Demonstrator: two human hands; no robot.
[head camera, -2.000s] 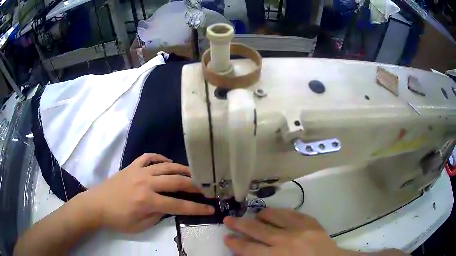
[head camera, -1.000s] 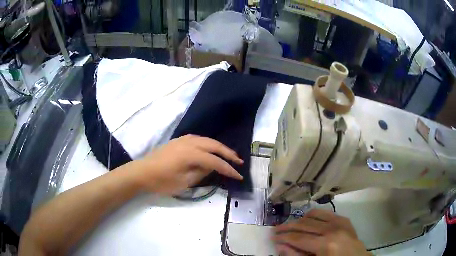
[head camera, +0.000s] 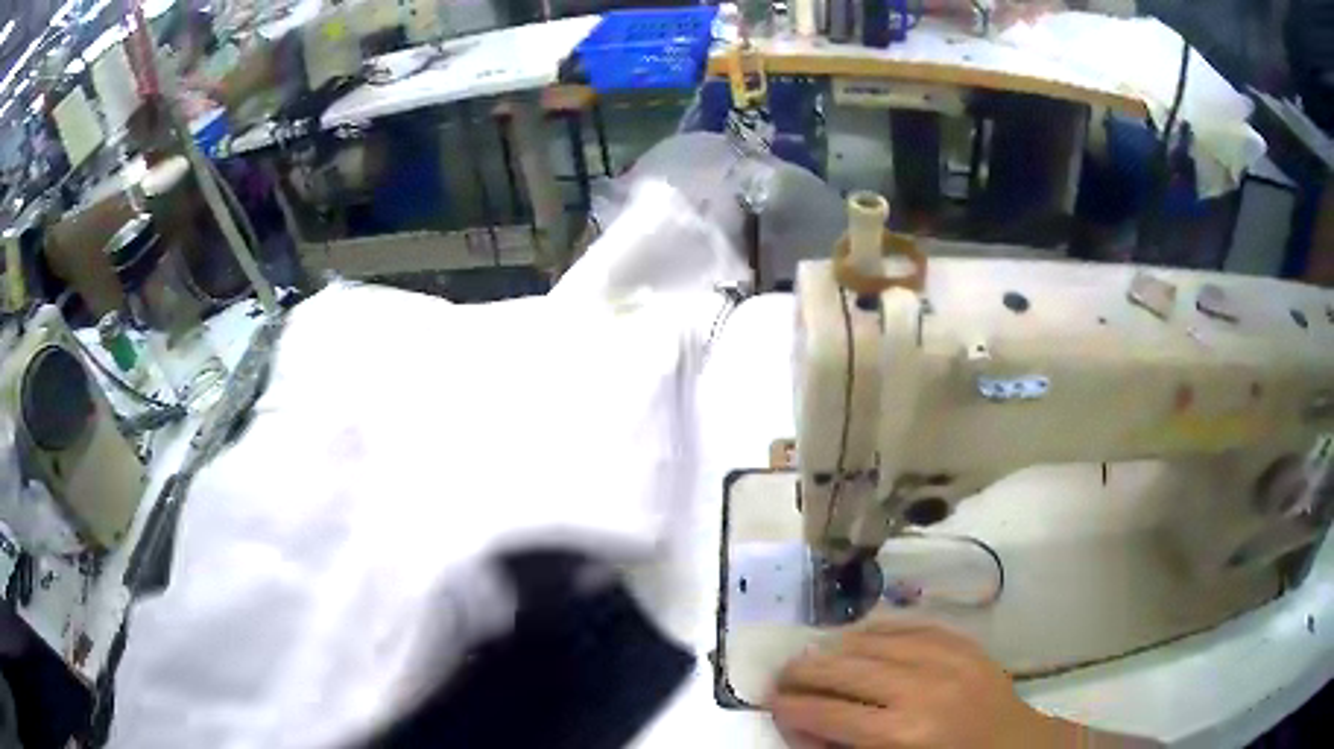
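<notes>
The white fabric panel (head camera: 424, 424) is spread wide over the table left of the machine, its upper part raised and blurred. The black fabric panel (head camera: 549, 659) lies below it at the bottom centre, partly covered by the white cloth. The presser foot (head camera: 849, 574) is under the machine head, with no cloth seen beneath it. My right hand (head camera: 892, 688) rests on the bed just in front of the foot, palm down, with no cloth seen in it. My left hand is not visible; the cloth may cover it.
The lockstitch sewing machine (head camera: 1083, 351) fills the right side. A dark wire loop (head camera: 1001, 571) lies on the bed right of the needle. Another machine part (head camera: 66, 410) stands at the far left. A blue basket (head camera: 644, 47) sits on a table behind.
The black panel has moved away from the presser foot, and white cloth now covers the left side. My left hand has gone out of sight. My right hand stays near the foot. The view has shifted.
</notes>
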